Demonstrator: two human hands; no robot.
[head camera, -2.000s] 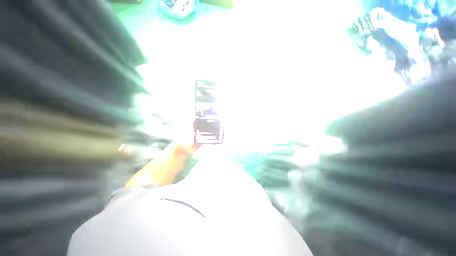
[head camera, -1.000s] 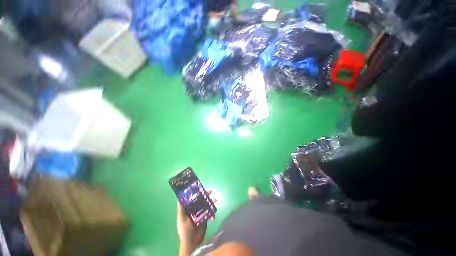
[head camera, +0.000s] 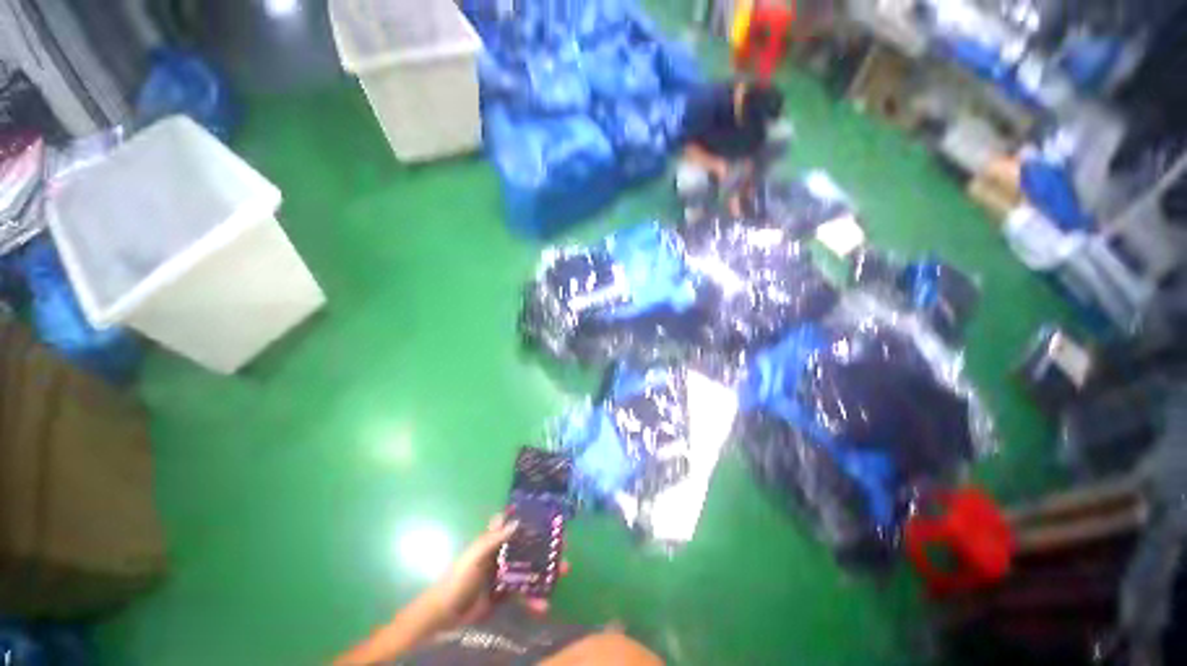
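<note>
My left hand (head camera: 475, 566) comes in from the bottom edge and is closed round a smartphone (head camera: 531, 533). The phone is upright with its screen lit and facing me. My thumb is at its left edge and fingertips show at its right edge. My right hand cannot be made out. A patch of skin and dark cloth shows at the bottom edge, too cut off to name.
Polybagged dark garments (head camera: 898, 390) with blue film lie on the green floor ahead, beside a red stool (head camera: 961, 540). A person (head camera: 732, 130) is low behind them. Blue bags (head camera: 560, 169), white tubs (head camera: 189, 280) and a brown box (head camera: 72, 481) stand left. Racks line the right.
The view has moved out of the aisle between dark hanging rows, and the overexposure is gone. The person and more blue bags now show. The phone stays in my left hand.
</note>
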